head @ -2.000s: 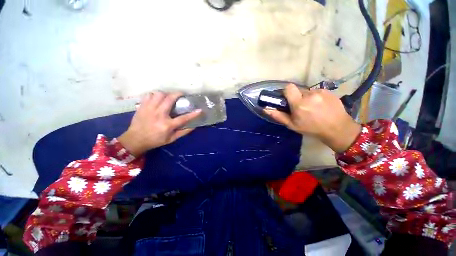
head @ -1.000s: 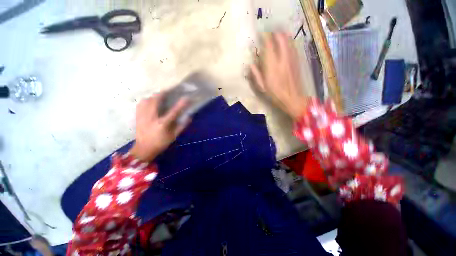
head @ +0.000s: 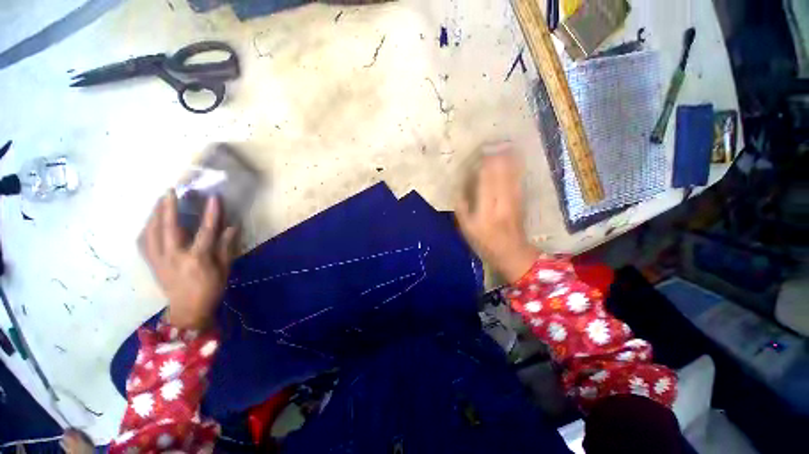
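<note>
The navy cloth piece point(head: 355, 266) lies along the table's near edge, with stepped corners at its right end and thin white broken lines on it. My left hand point(head: 188, 253) is on the grey pressing block point(head: 222, 188), on the table beyond the cloth's left part; the block is slightly blurred. My right hand point(head: 497, 213) is blurred, at the cloth's right end, and no tool shows in it. Whether its fingers hold the cloth's edge is hard to tell.
Black shears point(head: 191, 73) lie at the upper left and a clear spray bottle point(head: 49, 179) at the far left. A wooden ruler point(head: 563, 106) lies on a gridded pad point(head: 621, 124) at the right, near a green stick point(head: 674, 93) and a navy swatch point(head: 692, 146).
The iron was in my right hand and is out of view. The block has moved left with my left hand. My right hand has come nearer the cloth. The view has shifted.
</note>
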